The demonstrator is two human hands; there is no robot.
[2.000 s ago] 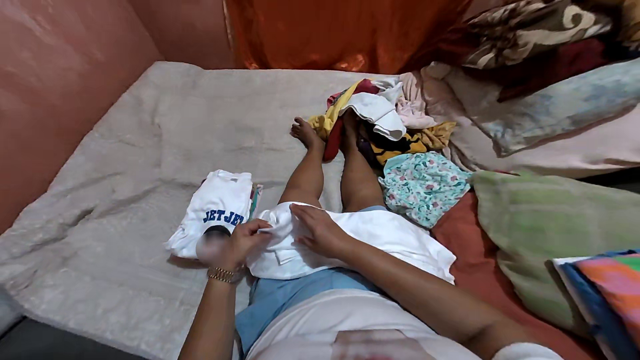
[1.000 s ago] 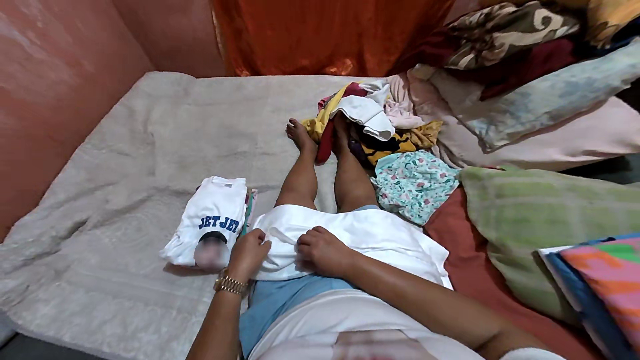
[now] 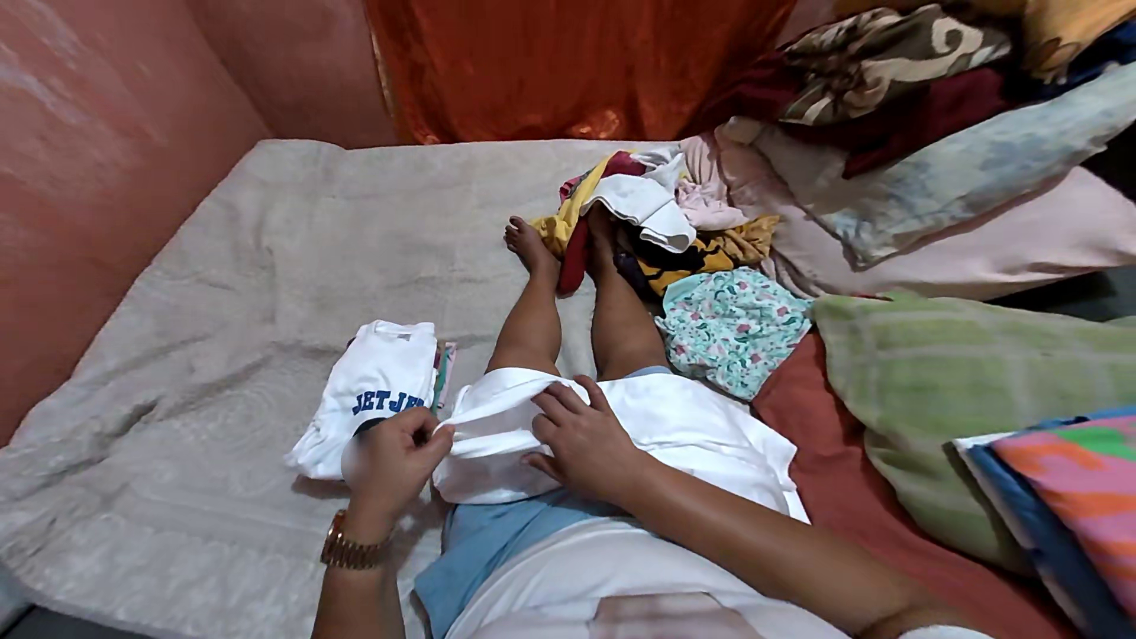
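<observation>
A white cloth garment (image 3: 692, 426) lies spread across my thighs. My left hand (image 3: 399, 453), with a metal-band watch at the wrist, pinches the garment's left edge between thumb and fingers, lifting a fold of it. My right hand (image 3: 581, 439) rests on the garment's upper middle with its fingers spread, and the fold runs between the two hands. Just left of my left hand is a folded white printed shirt (image 3: 377, 382), on top of other folded cloth whose coloured edges show.
A heap of mixed clothes (image 3: 635, 209) lies around my feet. A floral mint garment (image 3: 737, 328) is right of my knees. Further right are a green checked pillow (image 3: 932, 382), folded colourful cloth (image 3: 1074, 488) and stacked pillows (image 3: 958, 177). A pale blanket (image 3: 222, 293) covers the bed.
The fingers of my right hand, curled on the white garment a second ago, are now spread. A raised, open fold shows between my hands.
</observation>
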